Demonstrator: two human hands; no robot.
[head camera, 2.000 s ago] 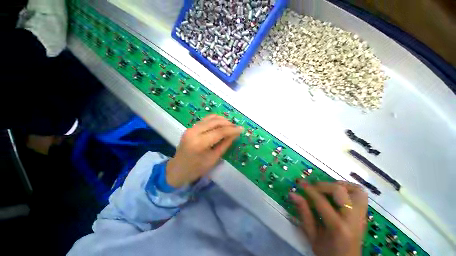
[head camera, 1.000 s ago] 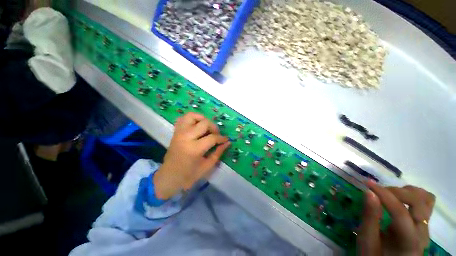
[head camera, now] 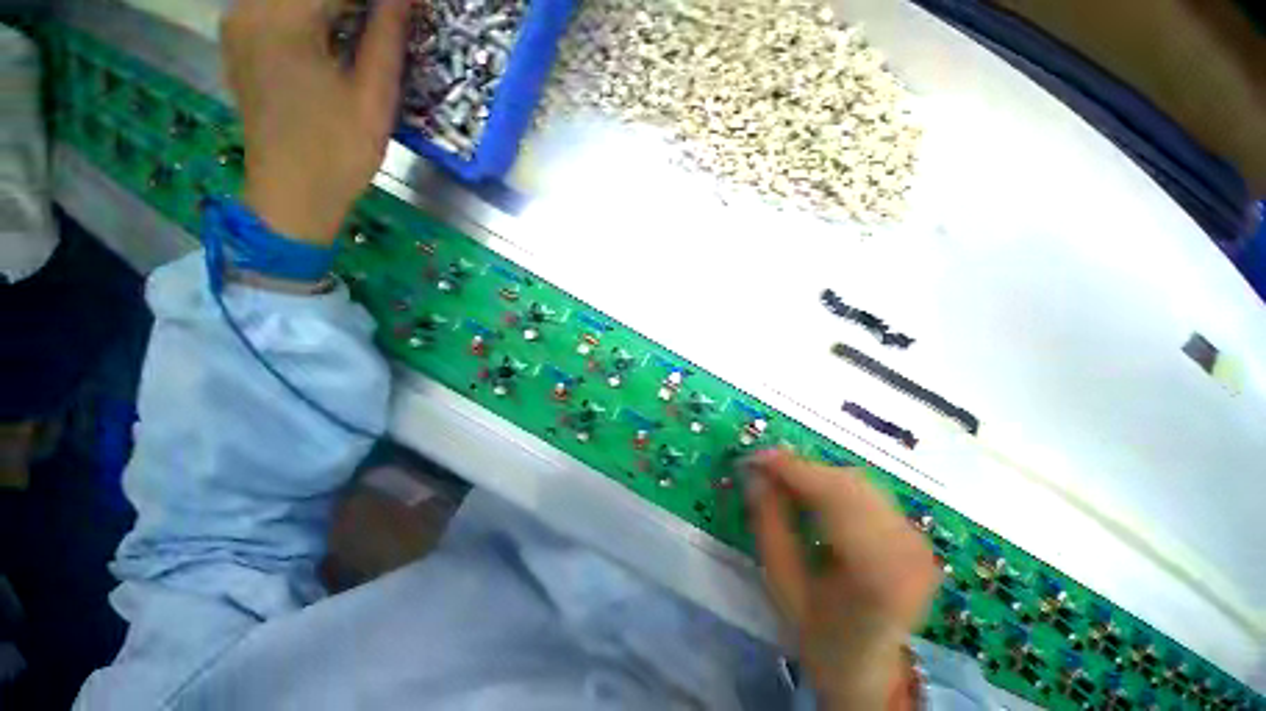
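The long green circuit board panel, dotted with small parts, runs diagonally across the bench. My left hand, with a blue strap at the wrist, is at the blue bin of silvery cylinders. Its thumb and fingers are apart over the bin's left part, and its fingertips are cut off by the top edge. My right hand is low over the panel right of the middle, thumb and forefinger close together. It is blurred, and I cannot tell whether a small part is between the fingertips.
A heap of cream-white parts lies right of the bin. Black component strips lie on the white bench. A small dark piece lies far right. Pale rails border the panel. A person's white sleeve shows at the left edge.
My left hand has moved from the panel up to the blue bin. My right hand has moved left along the panel. The view has shifted, so the bin, heap and strips appear farther left.
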